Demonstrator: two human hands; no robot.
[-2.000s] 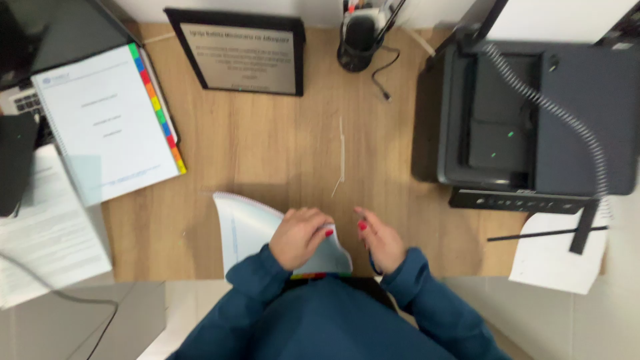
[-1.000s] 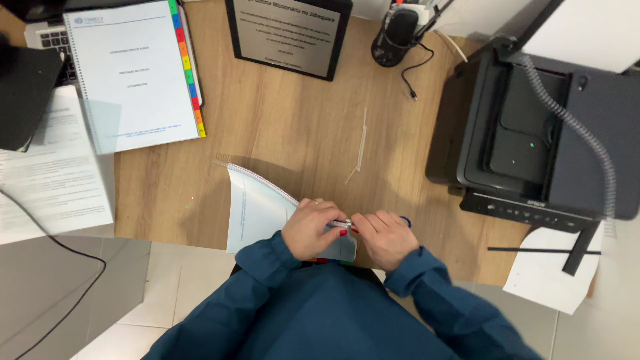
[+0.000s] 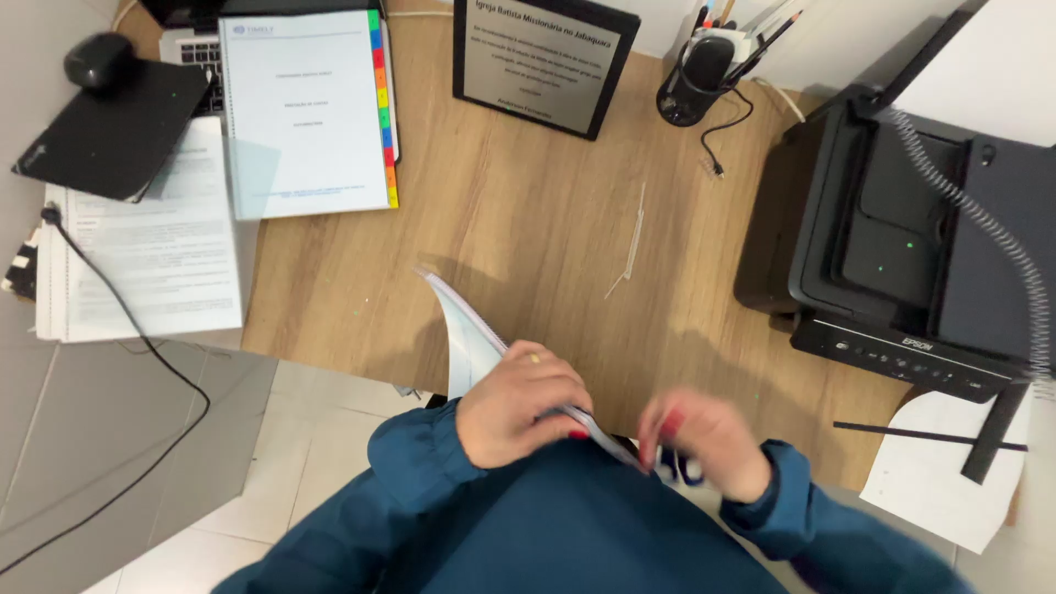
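A spiral-bound document (image 3: 473, 342) stands on its edge, partly over the desk's front edge, its coil running up to the left. My left hand (image 3: 524, 406) grips it along the spine, thumb on the near side. Close to the spine's near end is my right hand (image 3: 701, 441), blurred, with its fingertips bent down. Dark blue loops, seemingly the handles of scissors (image 3: 683, 469), show under its palm; any blades are hidden. Thin pale strands (image 3: 634, 239) lie on the wooden desk (image 3: 528, 223) beyond the hands.
At the left are a tabbed spiral-bound document (image 3: 309, 148) over a laptop, stacked papers (image 3: 157, 264), a black mouse pad (image 3: 115, 128) and a mouse (image 3: 99, 62). A framed plaque (image 3: 540, 66) and a pen holder (image 3: 697, 82) stand behind. A black printer (image 3: 883, 214) occupies the right.
My right hand was at the spine beside my left hand one second ago; it is now apart from it, to the right. My left hand still holds the document.
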